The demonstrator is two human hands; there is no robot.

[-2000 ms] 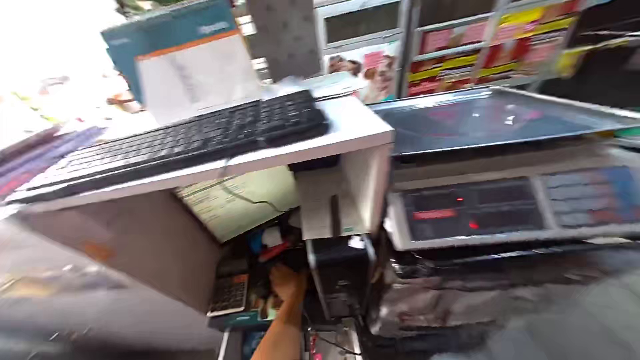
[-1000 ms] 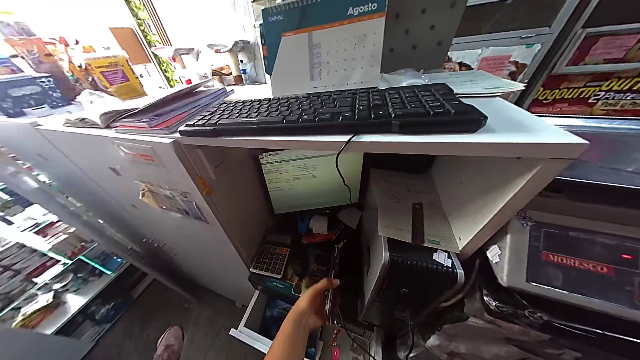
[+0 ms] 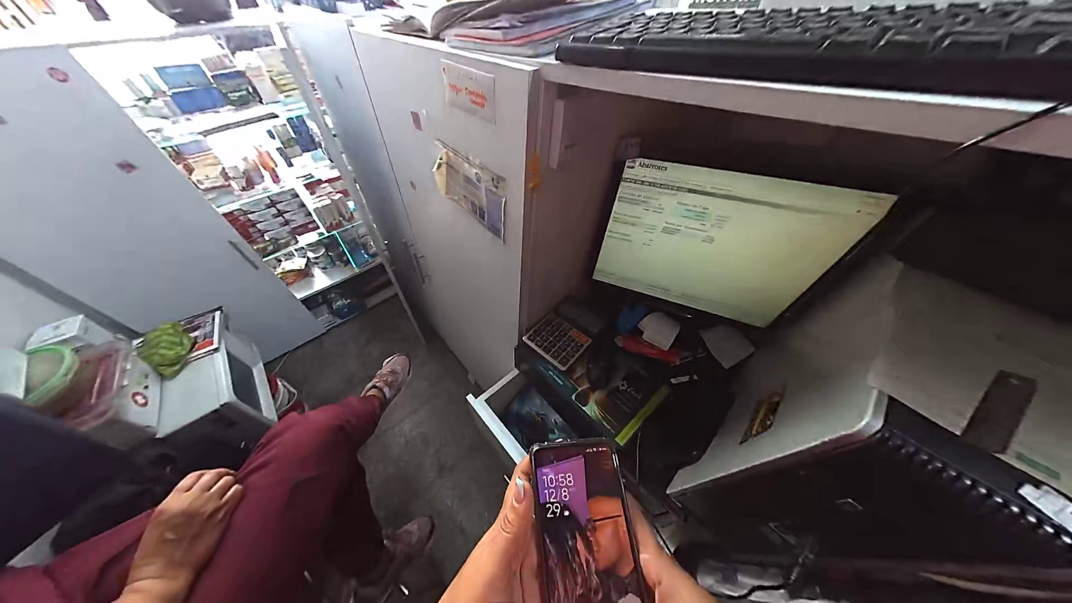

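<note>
A lit smartphone point(image 3: 586, 528) stands nearly upright at the bottom centre, its screen facing me. My left hand point(image 3: 502, 544) grips its left edge, the thumb lying along the side. Against its right edge is my right hand point(image 3: 662, 561), partly hidden behind the phone. Just above the phone lie a dark box with a green edge point(image 3: 611, 389) and, on the left, a calculator point(image 3: 557, 339) with pale keys. A partly open drawer point(image 3: 502, 419) shows beside the box. Behind them a lit monitor point(image 3: 737, 239) leans inside the desk recess.
At lower left, another person's hand point(image 3: 188, 511) rests on maroon trousers point(image 3: 293, 477). A black keyboard point(image 3: 821, 50) lies on the desk top. The black computer case point(image 3: 846, 502) stands at right. Cabinet doors point(image 3: 452, 218) and stocked shelves point(image 3: 285, 193) are at left.
One hand was reaching in beside the calculator under the desk; now both hands hold the phone nearer to me. The view has swung left and down, bringing in the seated person's legs.
</note>
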